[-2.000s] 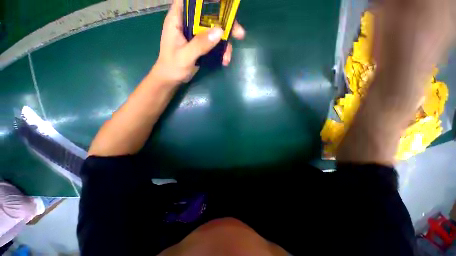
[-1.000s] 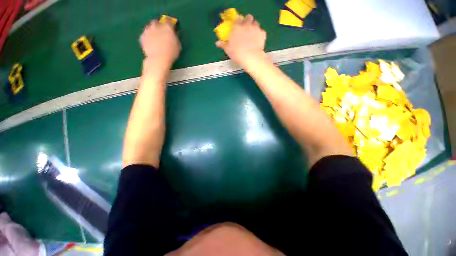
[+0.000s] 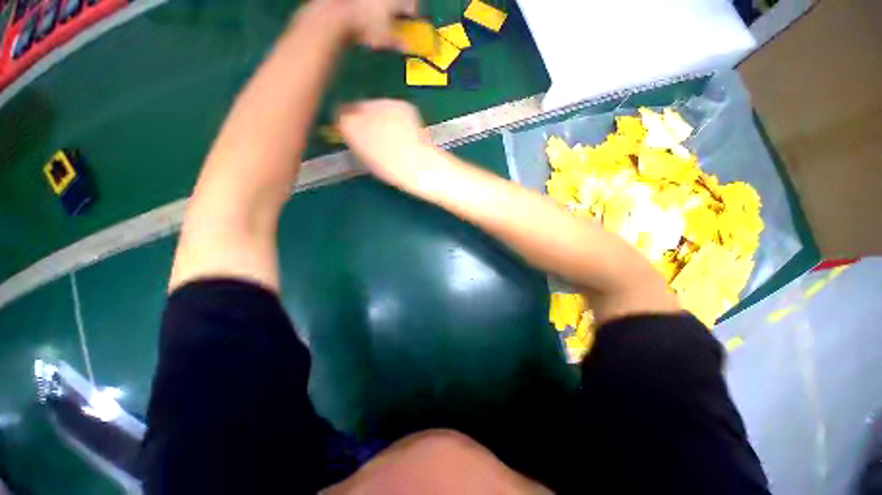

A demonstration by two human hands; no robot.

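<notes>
My left hand point(image 3: 375, 19) is blurred at the top edge, partly cut off, over the far belt. Its fingers are at a yellow piece point(image 3: 416, 38); whether they grip it cannot be told. My right hand point(image 3: 385, 133) is blurred and curled over the metal edge strip, left of the yellow heap, with a sliver of yellow at its fingertips. More yellow pieces point(image 3: 426, 72) lie on the belt beside a dark blue part point(image 3: 466, 73). A blue-and-yellow set point(image 3: 70, 182) lies on the belt at far left.
A yellow heap point(image 3: 711, 232) lies on clear plastic at right. A white sheet point(image 3: 629, 43) is behind it, and a cardboard box point(image 3: 822, 126) at the right edge. Bagged dark parts point(image 3: 97, 425) lie lower left. A red tray point(image 3: 48, 43) is upper left.
The view has shifted right. My left hand has moved farther out, to the yellow pieces; my right hand has come back left and nearer, to the edge strip.
</notes>
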